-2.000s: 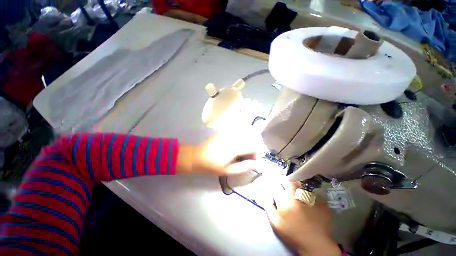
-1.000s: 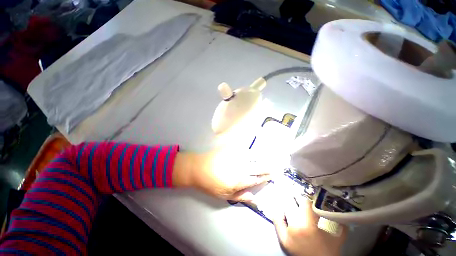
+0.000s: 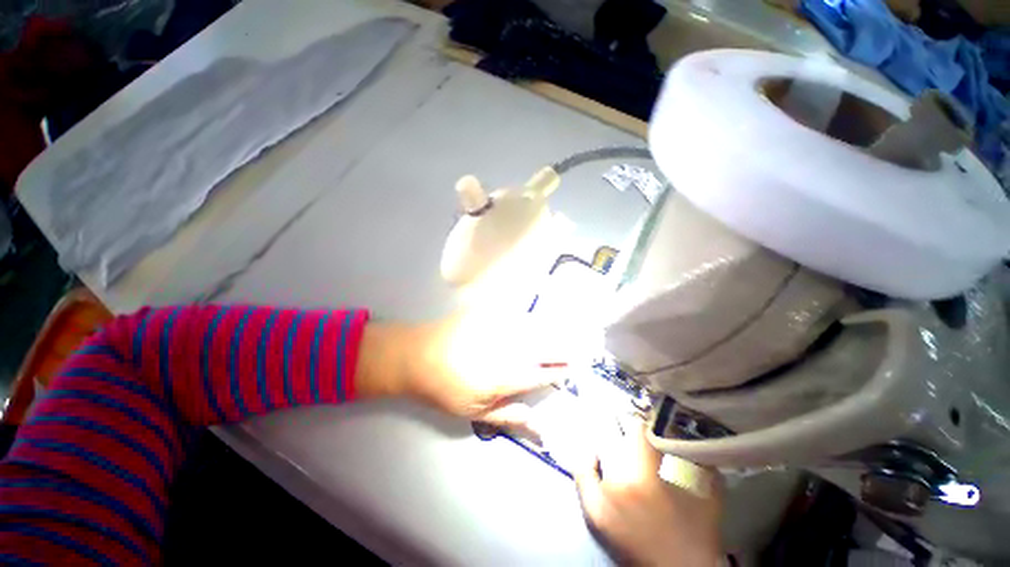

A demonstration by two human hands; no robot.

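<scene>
The beige-grey sewing machine head (image 3: 720, 321) stands at the right, with the shiny presser foot area (image 3: 622, 382) under it. My left hand (image 3: 471, 371) lies flat-ish on the glaring machine bed left of the needle, fingertips close to it. My right hand (image 3: 642, 504) is just in front of the needle, fingers pointing up to it, fingertips bleached by light. Any workpiece between the fingertips is lost in glare. The cream sewing lamp (image 3: 493, 233) stands behind my left hand. A ribbed cream piece (image 3: 684, 474) is beside my right fingers.
A thick white roll (image 3: 764, 188) sits on the machine head. A grey cut panel (image 3: 210, 144) lies at the far left of the table. Small white strips (image 3: 631, 179) lie behind the lamp. Dark fabric (image 3: 554, 50) and light blue garments (image 3: 914, 55) are at the back. An orange basket (image 3: 69, 332) is at lower left.
The view came closer to the machine head, then shifted slightly. My left hand has turned flatter, its fingers nearer my right hand. Both hands stay beside the needle.
</scene>
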